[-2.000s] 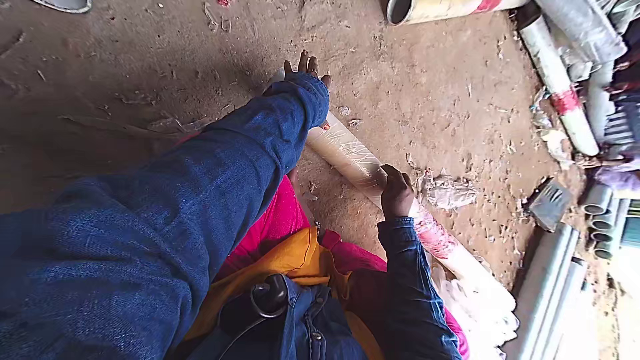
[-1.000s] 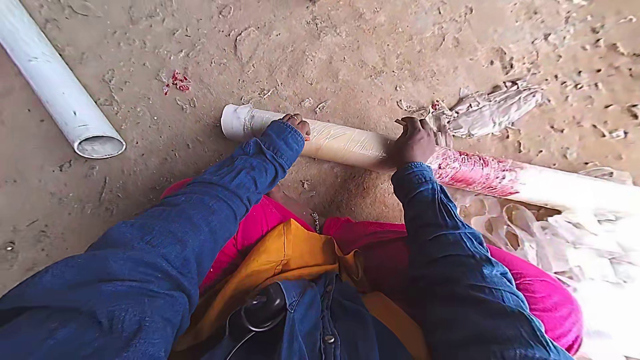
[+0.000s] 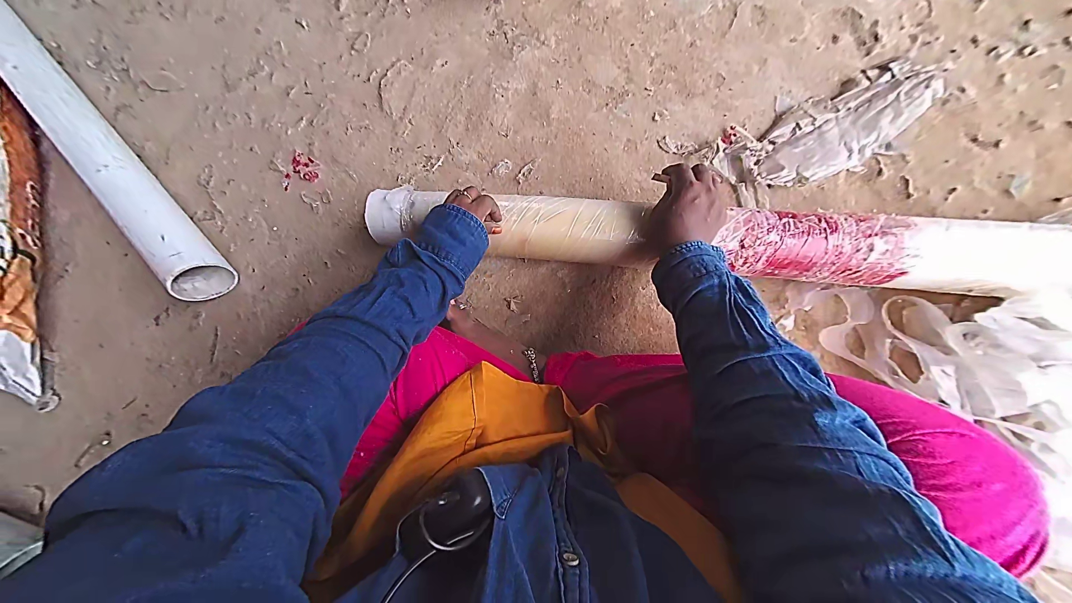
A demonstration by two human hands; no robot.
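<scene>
A long pipe wrapped in clear film (image 3: 569, 228) lies on the ground across the view, with a white end at the left, a cream stretch between the hands and a red-patterned band (image 3: 825, 244) to the right. My left hand (image 3: 475, 208) rests on it near its white end, fingers curled over the top. Farther right, my right hand (image 3: 691, 205) is on the pipe beside the red band, with a small thin tan piece sticking out at its fingers; what that piece is I cannot tell. Both palms are hidden.
A bare white pipe (image 3: 117, 163) lies at the left, its open end toward me. Crumpled plastic film (image 3: 846, 130) is on the dirt floor beyond my right hand. Loops of pale strip (image 3: 938, 343) lie by my right knee. Red scraps (image 3: 303, 167) dot the ground.
Two seconds ago my left hand had its fingers spread near the pipe's end; now they are curled on the pipe. The view has swung strongly toward the left.
</scene>
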